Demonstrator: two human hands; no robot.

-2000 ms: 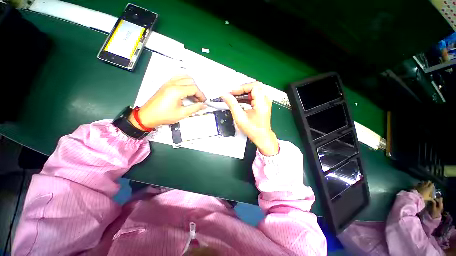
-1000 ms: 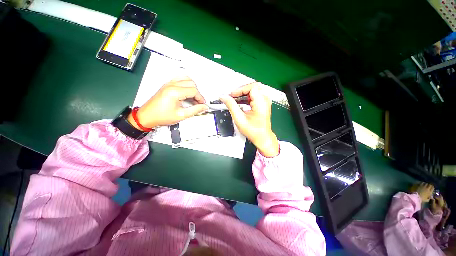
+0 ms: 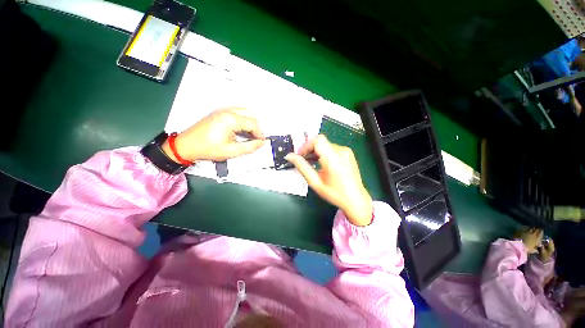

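Note:
A phone half-assembly [image 3: 281, 151] lies on the white paper sheet [image 3: 204, 96], its pale middle partly under my left hand and its black camera end showing between my hands. My left hand [image 3: 221, 136] is over the phone's upper edge, thumb and fingertips close together near the black end; whether a small part or tool is between them is unclear. My right hand [image 3: 330, 170] is at the right side of the black end, its thumb on or just over it and the fingers bent. What it holds, if anything, cannot be made out.
Another open-backed phone [image 3: 154, 40] with a yellow-edged battery lies at the upper left. A long black foam tray [image 3: 369, 122] with phones in several pockets stands at the right. A small white scrap [image 3: 289, 73] lies beyond the white strip. Another person's hands [image 3: 534, 240] show at the lower right.
My right hand has moved down and right to the edge of the phone's black end; the dark, thin item at its fingertips no longer shows. My left hand stays nearly in place. The view has shifted slightly.

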